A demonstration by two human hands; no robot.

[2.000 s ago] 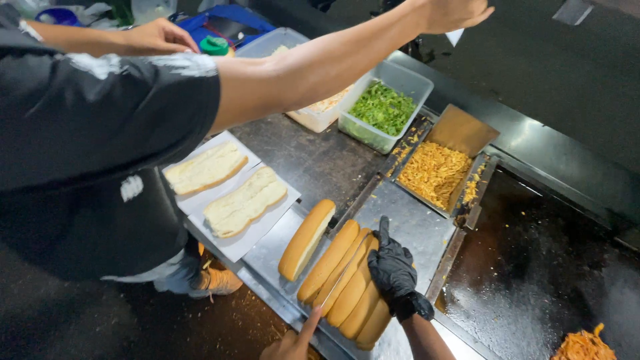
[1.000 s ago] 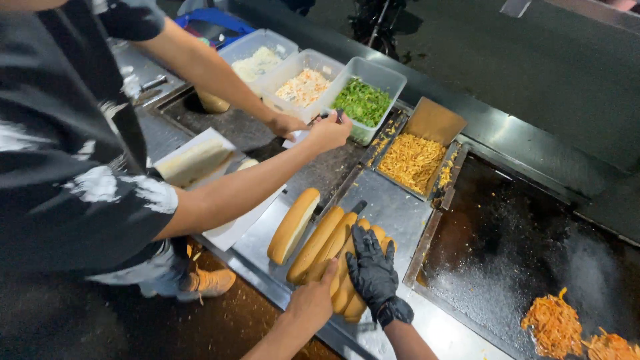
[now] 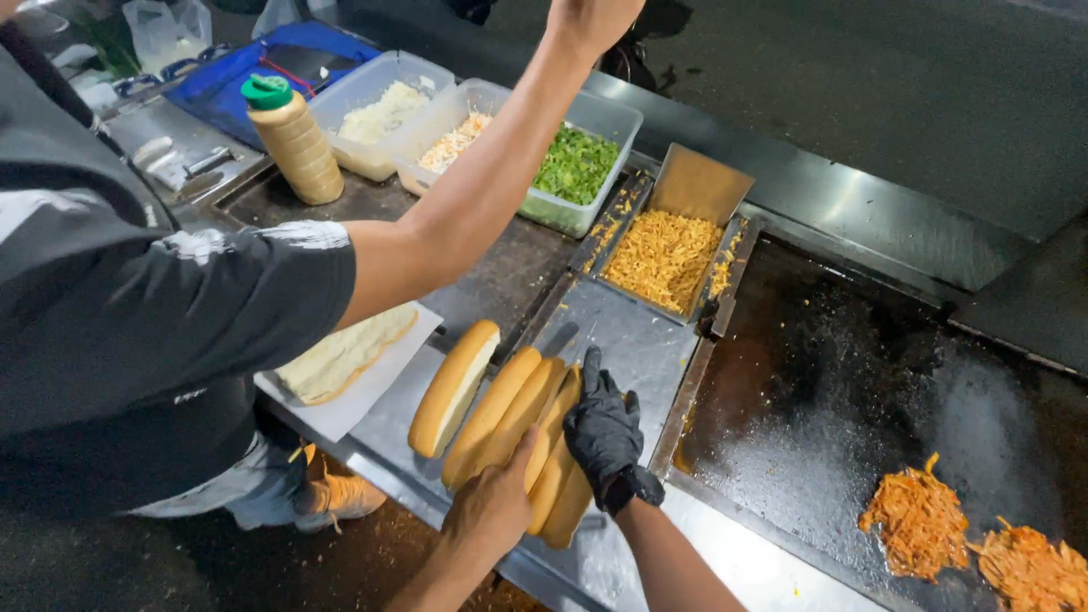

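My bare left hand (image 3: 489, 501) is closed at the near end of the bread rolls, around what seems a knife; its handle is hidden. The knife blade (image 3: 559, 339) shows past the far ends of the rolls. My right hand (image 3: 605, 429), in a black glove, lies over the rightmost rolls with its fingers extended. Several long bread rolls (image 3: 493, 408) lie side by side on the metal counter. Left of them, a separate long roll (image 3: 455, 387) shows its pale side. An opened roll (image 3: 344, 357) lies on white paper (image 3: 382, 395), partly hidden by a co-worker's arm.
A co-worker (image 3: 170, 297) stands at left, an arm reaching across. Behind are a sauce bottle (image 3: 297, 144), tubs of white food (image 3: 382, 110), shredded mix (image 3: 450, 144) and chopped greens (image 3: 578, 166). Yellow shreds (image 3: 663, 259) fill a metal tray. Orange food (image 3: 918, 518) lies on the griddle (image 3: 833, 408).
The co-worker's arm, low over the paper a second ago, is now raised across the tubs. My right hand stays on the rolls, my left at their near end.
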